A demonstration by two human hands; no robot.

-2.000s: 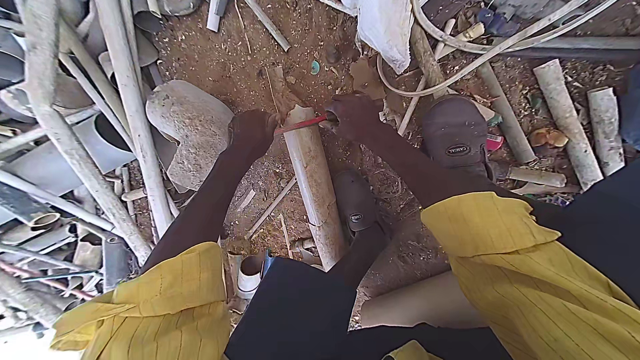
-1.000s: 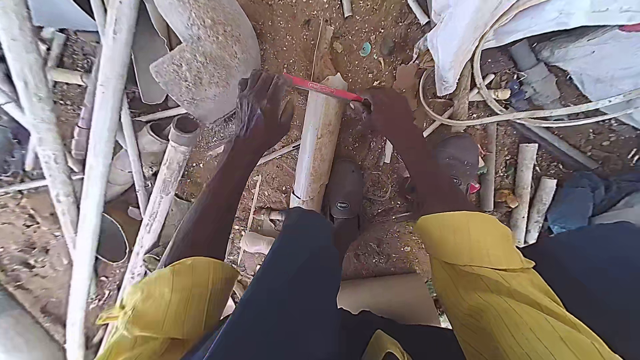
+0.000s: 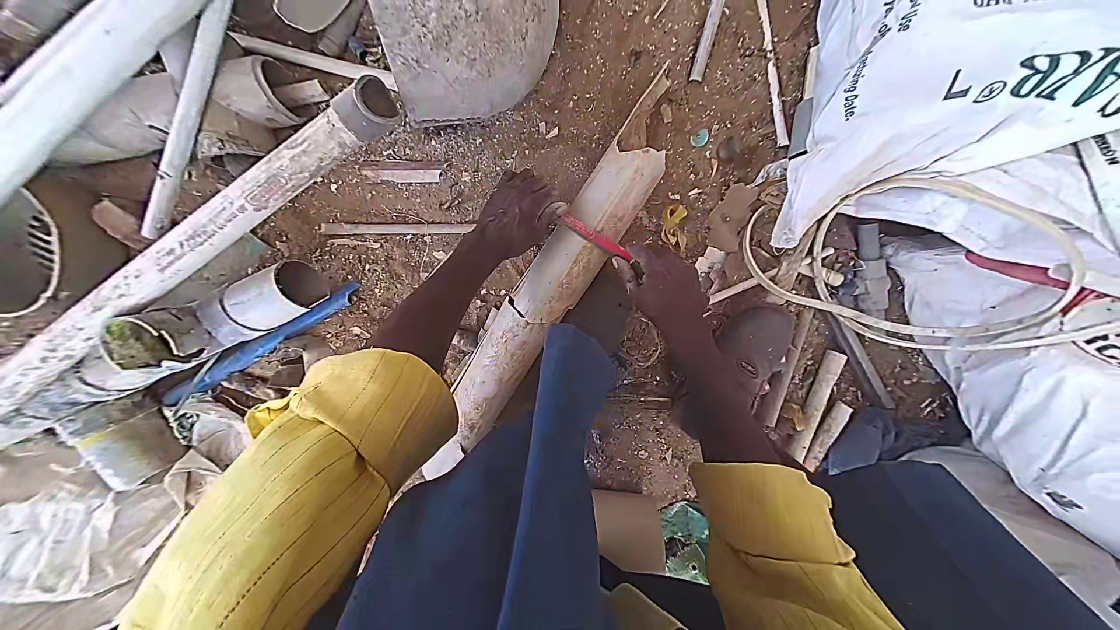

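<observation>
A red-bodied hand tool, perhaps a drawknife or a saw frame, lies across a dirty, pale plastic pipe. My left hand is closed on the tool's far-left end, beside the pipe. On its other end, right of the pipe, my right hand is closed. The pipe slants from the ground between my legs to the upper right; its top end is broken, with a long jagged strip sticking out, and a dark crack crosses its wall lower down. Part of its lower length is hidden by my trouser leg.
At the left lie a long white pipe, a short pipe piece and a blue strip. A large grey-white piece lies ahead. At the right are white sacks, a coiled pale hose and short pipe pieces.
Both hands have stayed on the red tool across the pipe. The pipe leans further to the right in view than before. The view has shifted.
</observation>
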